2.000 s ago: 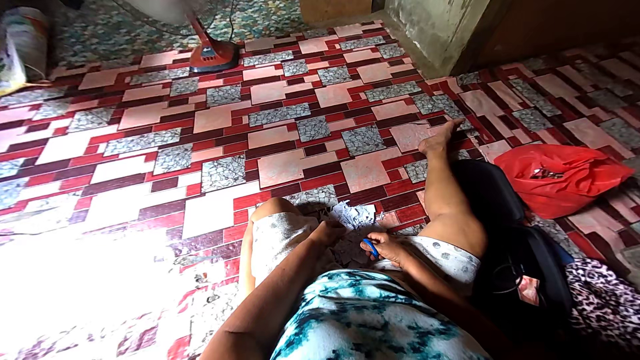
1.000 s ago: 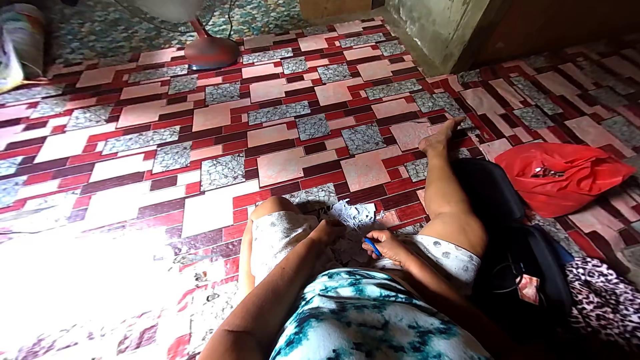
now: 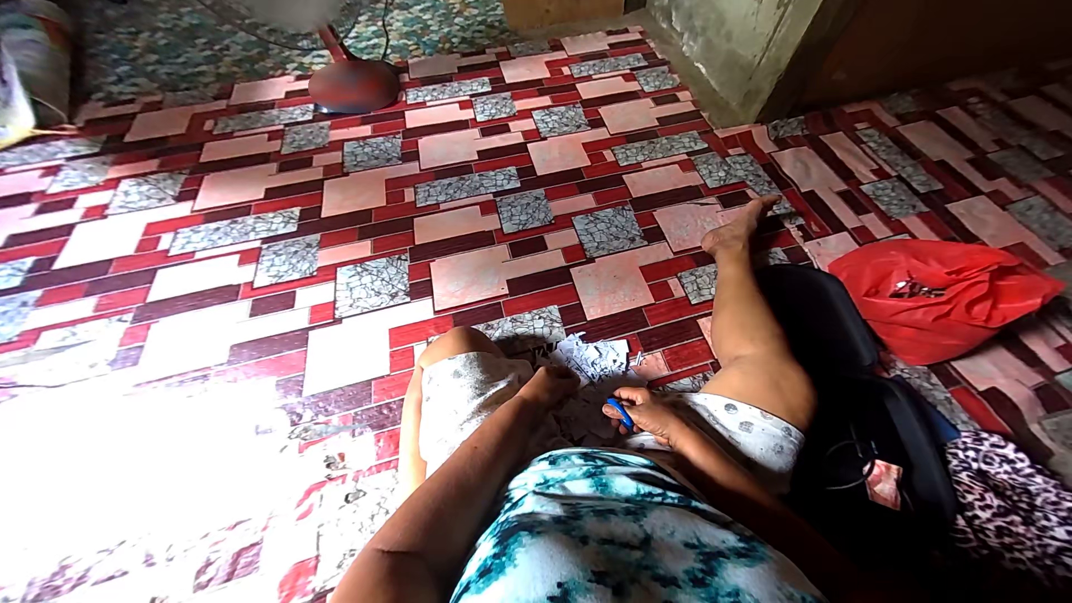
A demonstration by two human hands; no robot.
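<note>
In my lap, my right hand (image 3: 649, 414) holds a small tool by its blue handle (image 3: 620, 413); it looks like scissors, but the blades cannot be made out. My left hand (image 3: 550, 385) is just to the left, its fingers curled down over the lap, and whatever lies under them is too dark and small to tell. Beyond both hands, a heap of white paper scraps (image 3: 596, 356) lies between my legs. More small pieces, dimly seen, are between my hands.
An open black case (image 3: 867, 427) lies right of my leg, with a cable and a small reddish packet inside. Beside it are a red plastic bag (image 3: 938, 301) and a leopard-print cloth (image 3: 1013, 502). A fan's red base (image 3: 353, 85) stands on the patterned floor, left of a concrete post (image 3: 729, 59).
</note>
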